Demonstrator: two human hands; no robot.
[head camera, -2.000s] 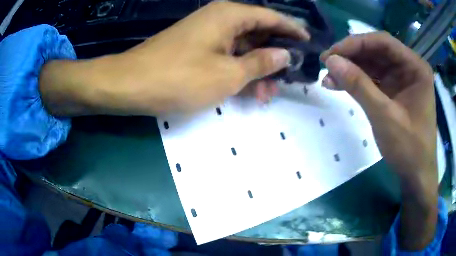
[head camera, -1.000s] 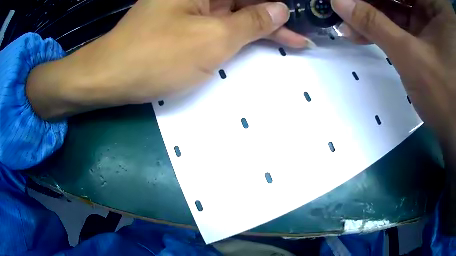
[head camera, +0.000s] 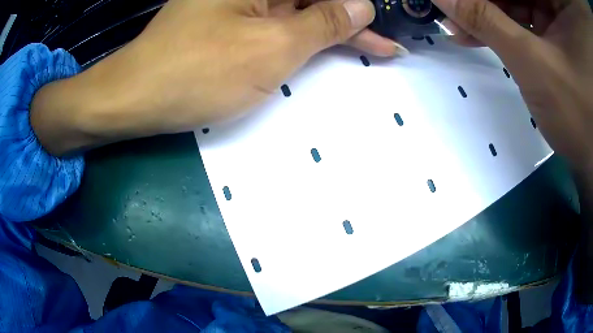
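A black smartwatch body with a round sensor window is at the top edge, partly cut off. My left hand grips its left side, thumb on top and a finger beneath. My right hand is at its right side, thumb and fingertips at the sensor window; it is cut off by the top and right edges. A faint clear glint shows at the right fingertips. Below the watch lies the white sticker sheet with rows of small black pill-shaped stickers.
A green mat-topped table with a curved front edge lies under the sheet. A shiny black tray is at the upper left. Worn white tape is on the front edge. Blue sleeves and clothing show at the left and bottom.
Since two seconds ago, both hands have come together at the watch, and the view has moved closer to the sheet. In the last second, little has moved.
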